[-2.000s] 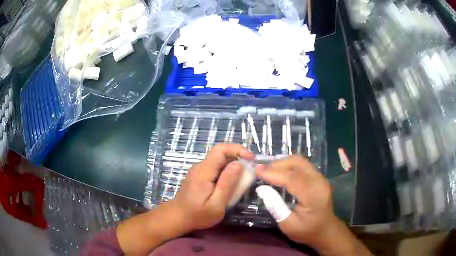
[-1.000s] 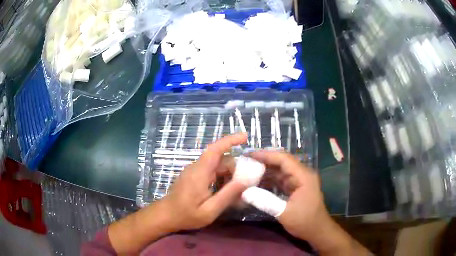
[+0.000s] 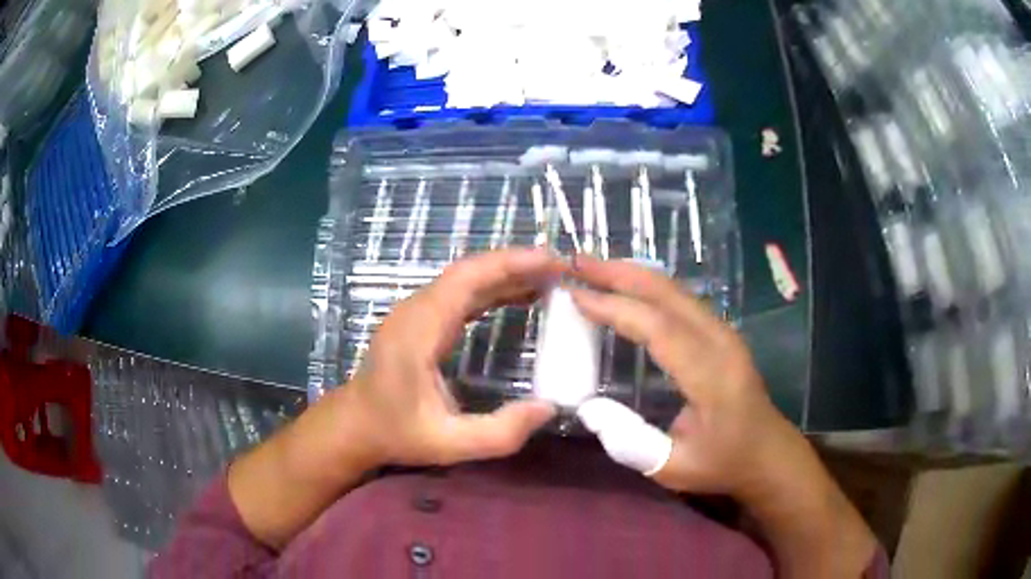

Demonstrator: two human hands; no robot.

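Note:
A smooth white housing [image 3: 568, 348] stands lengthwise between my two bare hands, slightly blurred. My left hand [image 3: 435, 368] holds it from the left, with the thumb at its near end and fingertips at its far end. My right hand [image 3: 690, 379] holds it from the right, with fingertips at the far end and the white-wrapped thumb at the near end. Below the hands lies a clear blister tray [image 3: 424, 136] with slim pale rods in its rows. The hands hide the tray's middle. Whether anything sits inside the housing cannot be told.
A blue tray [image 3: 531, 117] with heaped white parts [image 3: 520, 57] is behind the clear tray. A clear bag of cream tubes [image 3: 251, 48] and a blue ribbed tray [image 3: 74, 204] are at left. Filled blister trays [image 3: 938, 249] are at right. A red stool [image 3: 51, 418] is lower left.
The view has shifted, so the trays sit higher in the picture. My hands have spread wider around the housing, which has turned from tilted to lengthwise and shows more fully.

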